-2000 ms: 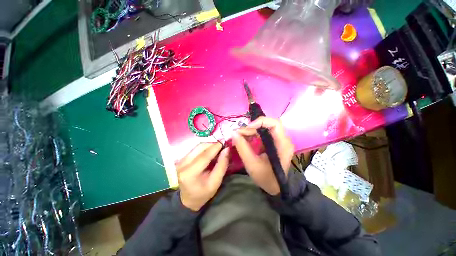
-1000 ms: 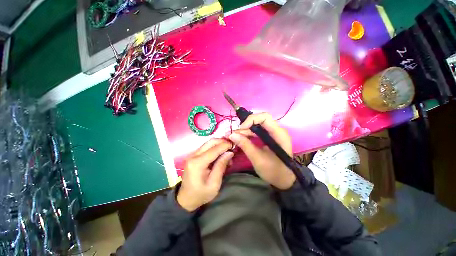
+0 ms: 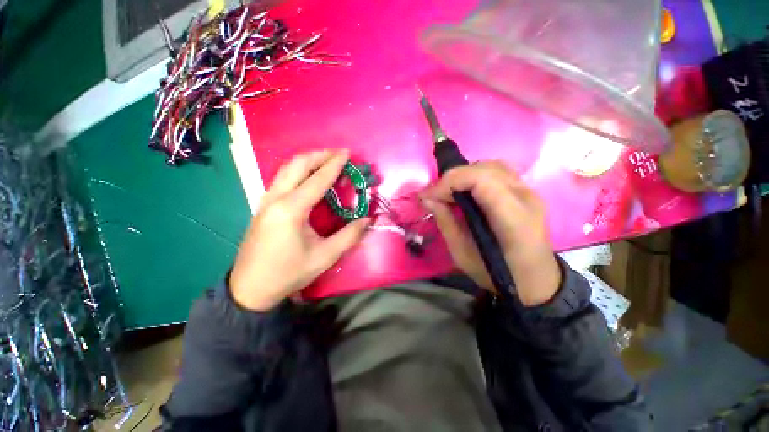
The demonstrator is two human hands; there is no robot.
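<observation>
The green ring circuit board (image 3: 361, 199) is between the thumb and fingers of my left hand (image 3: 291, 228), tilted a little over the pink sheet. Thin dark and pale leads run right from the ring to a small black-ended part (image 3: 415, 243) lying on the sheet. My right hand (image 3: 497, 224) holds the black soldering iron (image 3: 477, 221) like a pen. Its metal tip points up and away, off the ring. My right thumb and fingertips are near the leads; whether they pinch one is unclear.
A tangled pile of wired components (image 3: 207, 76) lies at the mat's upper left. Bagged wire harnesses (image 3: 51, 295) fill the left edge. The clear fume hood (image 3: 565, 67) hangs at upper right, beside the tip-cleaner tub (image 3: 707, 152). A framed tray (image 3: 139, 38) is at the far left.
My left hand has let go of the small wired part and taken hold of the ring. My right hand has moved right with the iron. The view has shifted closer.
</observation>
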